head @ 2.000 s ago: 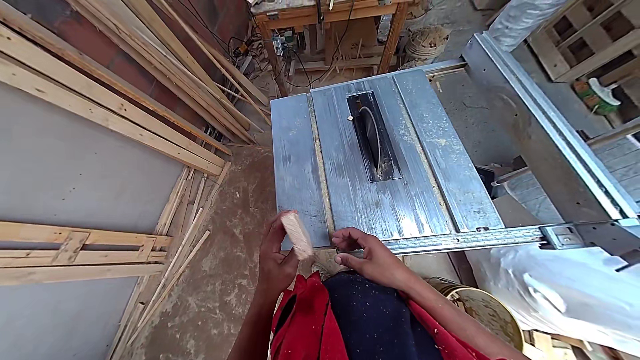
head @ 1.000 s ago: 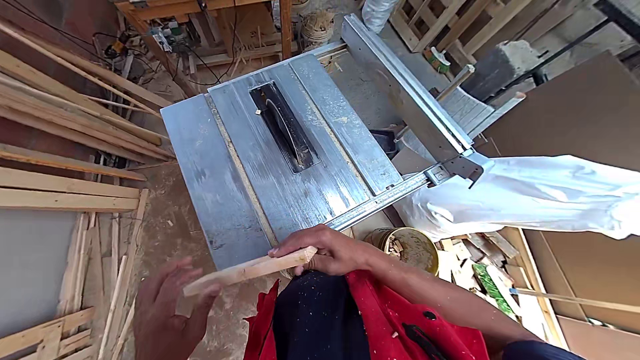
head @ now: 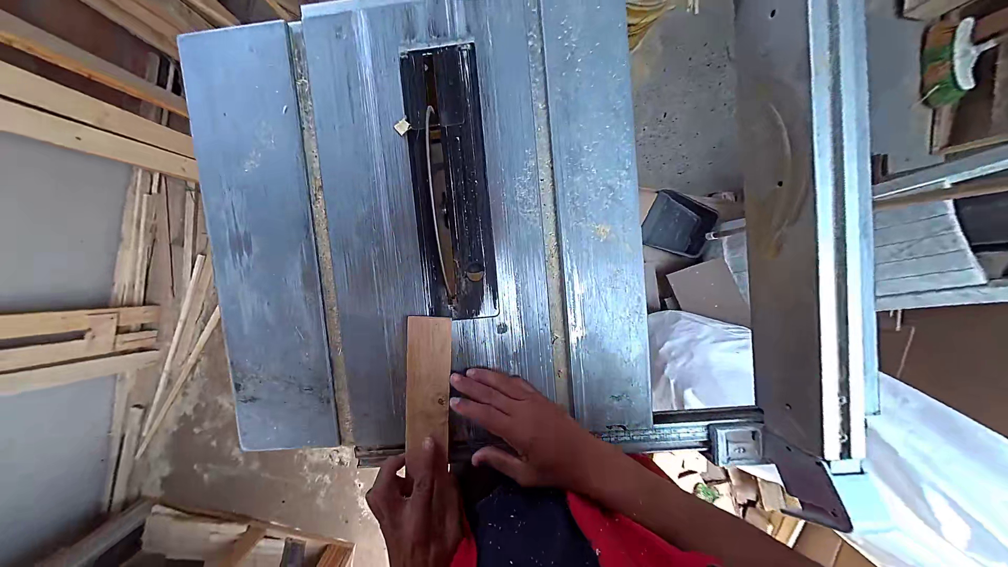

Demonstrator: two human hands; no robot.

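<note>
A short wooden board (head: pixel 428 378) lies flat on the metal table of a table saw (head: pixel 370 236). Its far end is at the near edge of the black throat plate (head: pixel 470 189), in line with the thin saw blade (head: pixel 433 181). My left hand (head: pixel 423 496) holds the board's near end, one finger on top and the thumb at its left side. My right hand (head: pixel 524 429) rests on the table with its fingers spread, fingertips against or close beside the board's right edge. A small wood chip (head: pixel 402 127) lies left of the throat plate.
The saw's rip fence (head: pixel 839 236) stands far right, past a gap beside the table. Its front rail (head: pixel 669 435) runs along the near edge. Wooden boards (head: pixel 87 130) lean at the left. White plastic sheeting (head: pixel 929 472) and wood offcuts (head: pixel 756 496) lie below right.
The board, held above the saw's near edge earlier, now lies on the table pointing at the blade. My right hand has let go of its end and moved onto the table; my left hand now holds it.
</note>
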